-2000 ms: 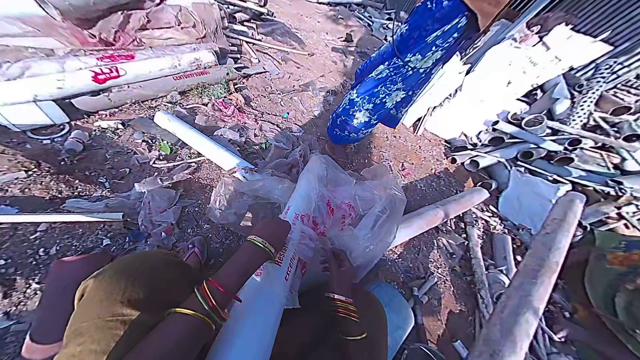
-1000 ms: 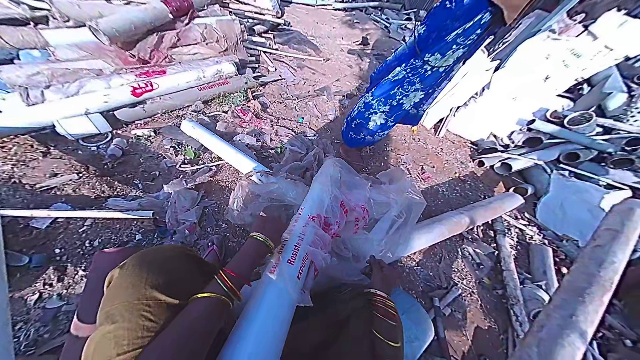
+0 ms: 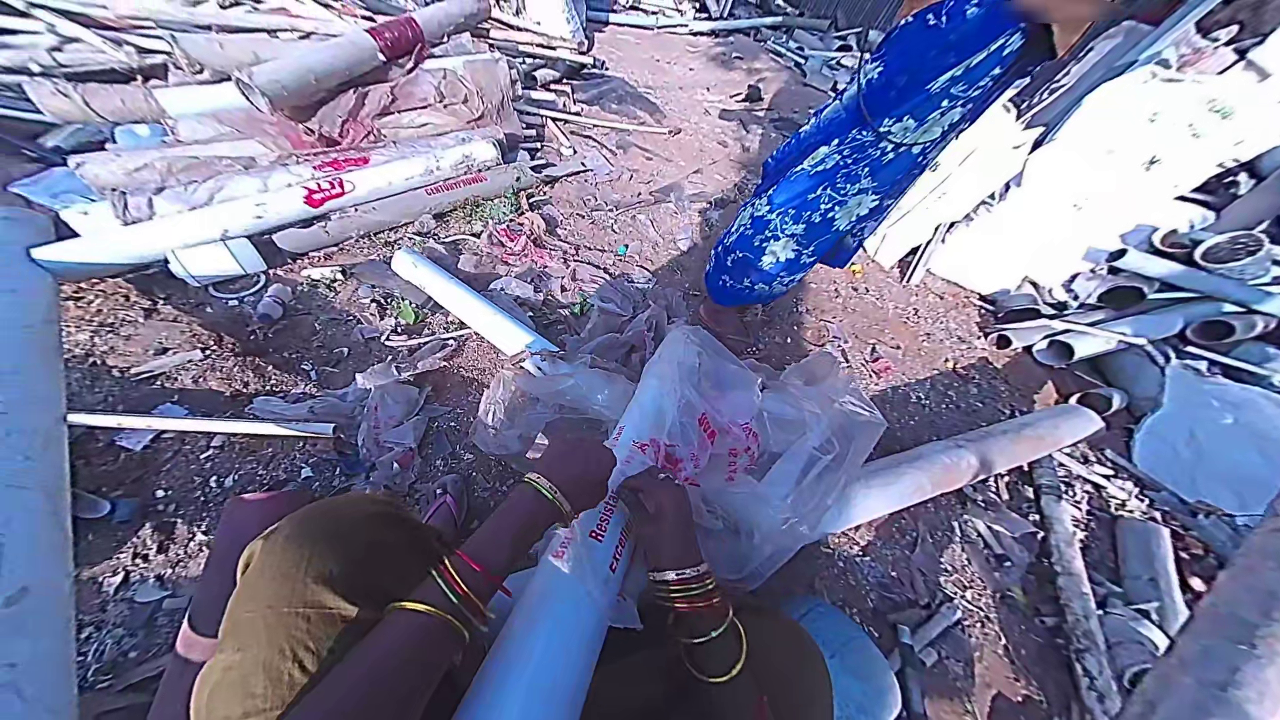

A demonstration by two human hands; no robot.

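A thick white plastic pipe (image 3: 545, 635) slants up from between my knees, its far part inside a clear plastic wrapper (image 3: 790, 440) with red print. My left hand (image 3: 575, 470), with bangles at the wrist, lies against the wrapped pipe on its left side. On the other side my right hand (image 3: 655, 500) has its fingers bent at the wrapper, close to my left hand. The fingertips of both hands are partly hidden, so how firmly each grips cannot be told. Behind the loose part of the wrapper, a second pipe (image 3: 980, 460) lies slanting to the right.
Pipes (image 3: 260, 215) and crumpled plastic are piled at the upper left. A short white pipe (image 3: 470, 305) lies on the littered ground. A person in a blue flowered garment (image 3: 840, 190) stands ahead. More pipes (image 3: 1150, 320) are stacked on the right, and a thick pipe (image 3: 1220, 630) slants across the lower right corner.
My right hand has moved up and left along the wrapper, closer to my left hand. The view has shifted somewhat to the left.
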